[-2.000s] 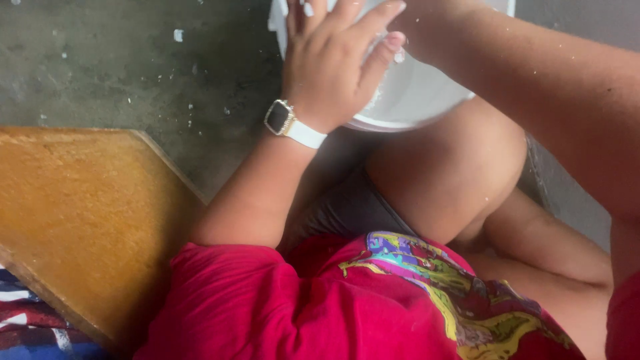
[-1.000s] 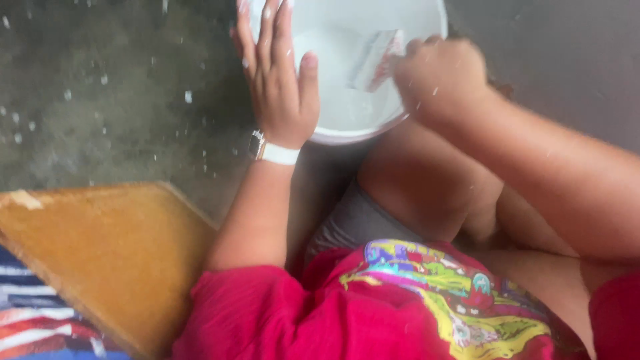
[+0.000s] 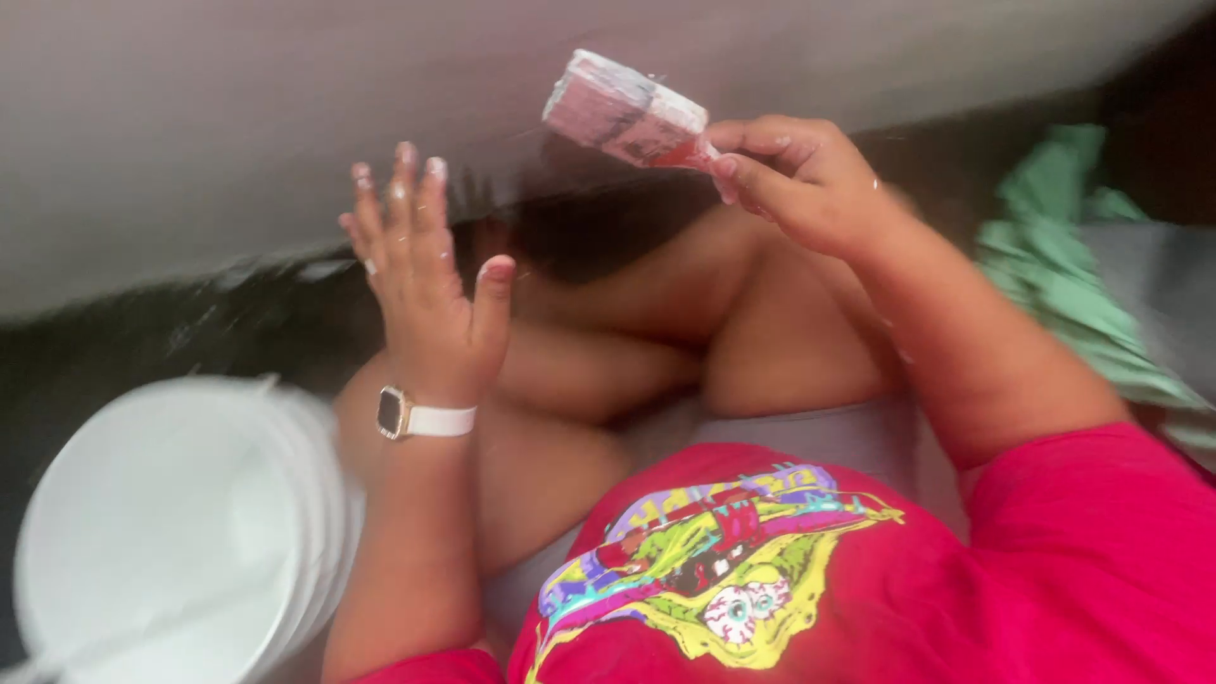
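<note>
My right hand (image 3: pixel 803 180) grips the handle of a flat paintbrush (image 3: pixel 622 109), its bristles and ferrule coated with whitish paint. The brush points up and left in front of a pale, smooth surface (image 3: pixel 285 123); whether it touches is unclear. To the left, my left hand (image 3: pixel 427 256) is raised with its fingers apart and nothing in it; white specks dot its fingers. A white plastic bucket (image 3: pixel 161 532) stands at the lower left beside my left forearm, blurred, with white inside.
My crossed legs (image 3: pixel 665 313) lie below the hands. A light green cloth (image 3: pixel 1064 275) is bunched at the right, next to a grey object (image 3: pixel 1159 285). Dark floor (image 3: pixel 66 370) with pale marks shows at the left.
The view has turned away, and the bucket now lies at the lower left. My hands, earlier at the bucket, have come away from it. The brush is now held up by the pale surface.
</note>
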